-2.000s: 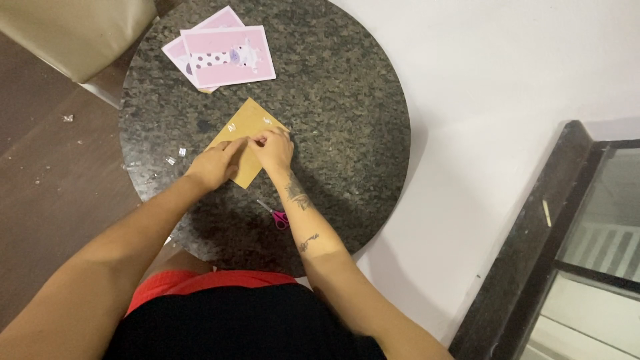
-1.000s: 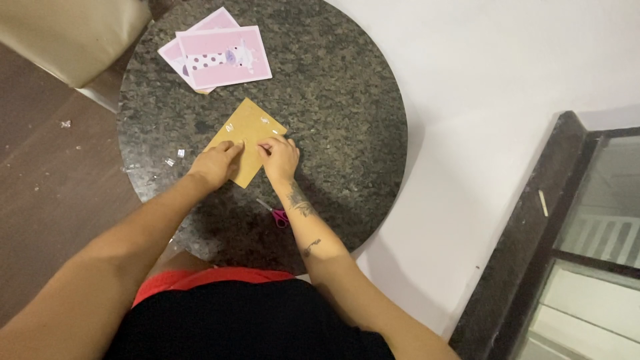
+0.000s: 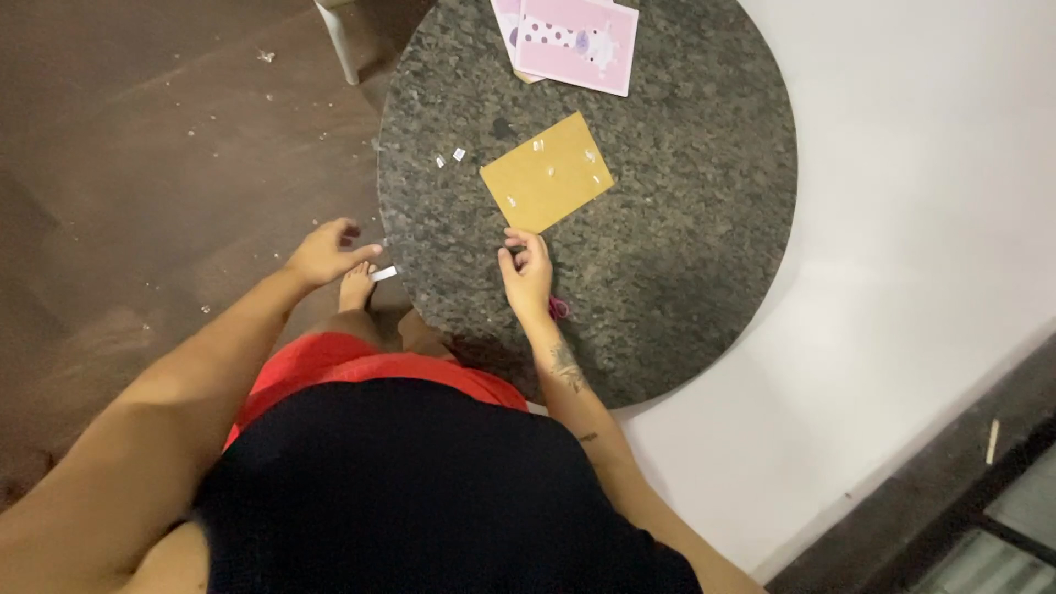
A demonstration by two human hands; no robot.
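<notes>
A gold-brown card or envelope point(image 3: 549, 177) lies flat on the round speckled stone table point(image 3: 701, 190), with several small clear or whitish pieces on its face. My right hand point(image 3: 528, 264) is at the card's lower corner, its fingers loosely curled and nothing visible in them. Pink-handled scissors point(image 3: 560, 308) lie beside my right wrist, partly hidden by it. Off the table's left edge hangs my left hand point(image 3: 334, 252), fingers apart and holding nothing. A white strip point(image 3: 384, 274) shows near its thumb, by the table edge; I cannot tell what it rests on.
Pink cards with a spotted giraffe picture point(image 3: 577, 41) overlap at the table's far side. Two small whitish scraps point(image 3: 459, 154) lie left of the gold-brown card. A chair leg point(image 3: 338, 41) stands on the dark floor at the upper left, and a white wall point(image 3: 907, 165) is on the right.
My left hand has left the gold-brown card and moved left past the table edge. My right hand has drawn back to the card's lower corner. The view has shifted.
</notes>
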